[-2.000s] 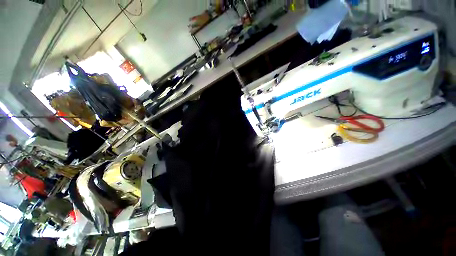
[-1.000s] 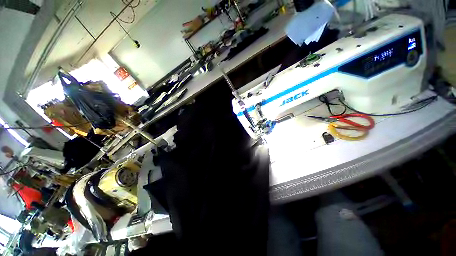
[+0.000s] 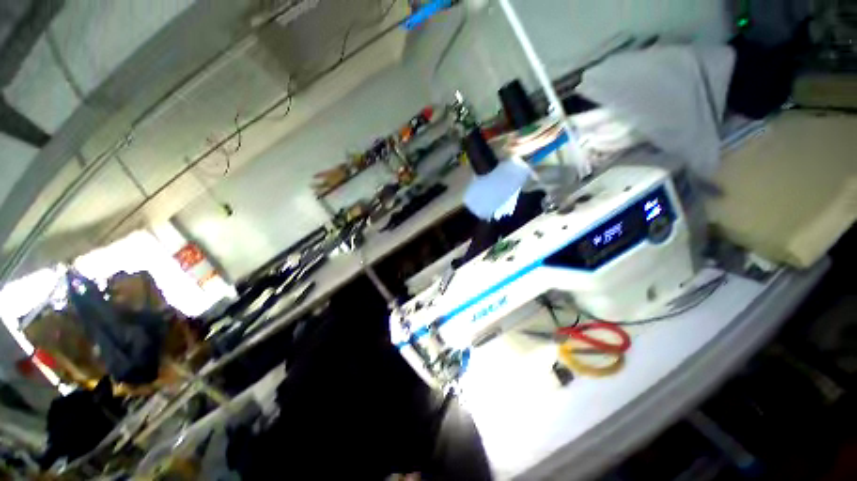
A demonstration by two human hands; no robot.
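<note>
Black fabric point(image 3: 348, 385) lies in a large dark mass left of the needle area point(image 3: 449, 371) of a white JACK sewing machine point(image 3: 601, 263) and reaches the bottom edge. Its folds are hard to see. The lamp lights the table brightly beside the presser foot. Scissors with one red and one orange-yellow handle loop point(image 3: 594, 349) lie under the machine arm, with a small dark item point(image 3: 562, 374) beside them. A tiny skin-toned patch shows at the bottom edge; I cannot tell whether it is part of a hand. Neither hand is clearly visible.
Black thread cones point(image 3: 479, 150) and a white post point(image 3: 540, 66) stand behind the machine. Pale blue pieces point(image 3: 496, 191) hang below the front cone. Beige material point(image 3: 794, 188) lies at the right. A long table with dark pieces runs behind. The picture is blurred.
The view has swung up and to the right, so the machine sits lower and further left. Thread cones and beige material have come into view. The wearer's legs have left it.
</note>
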